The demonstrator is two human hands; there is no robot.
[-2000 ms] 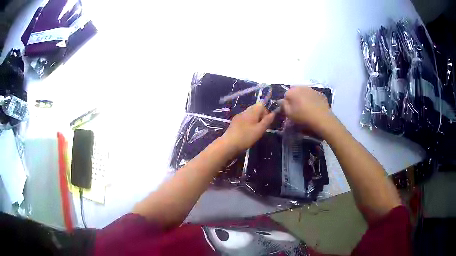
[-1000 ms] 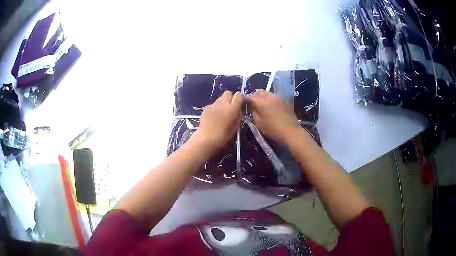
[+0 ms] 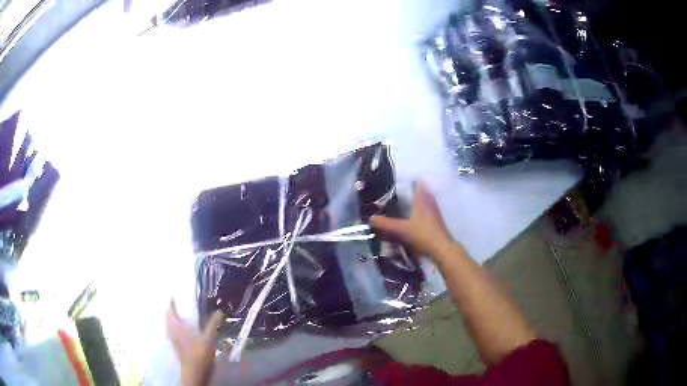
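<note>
A tied bundle of bagged dark garments (image 3: 316, 279) lies flat in front of me, slightly turned. White packing string (image 3: 264, 298) crosses over it, with a knot near the middle and long loose ends. A pale printed band (image 3: 350, 249) runs across its right part. My right hand (image 3: 416, 226) is at the bundle's right edge, thumb and finger spread. My left hand (image 3: 193, 341) is at the lower left corner, blurred, with its fingers apart. Whether either hand presses on the plastic is hard to tell.
A row of finished bundles (image 3: 520, 90) in crinkled plastic stands at the table's right. More bagged pieces (image 3: 22, 181) lie at the left edge and at the top. A smartphone (image 3: 96, 350) and a red edge strip (image 3: 74, 354) are lower left. The table edge (image 3: 520, 240) slants toward the greenish floor.
My hands have let go of the string at the knot and moved apart to the bundle's two sides. The view has turned, and the bundle now appears tilted and lower left.
</note>
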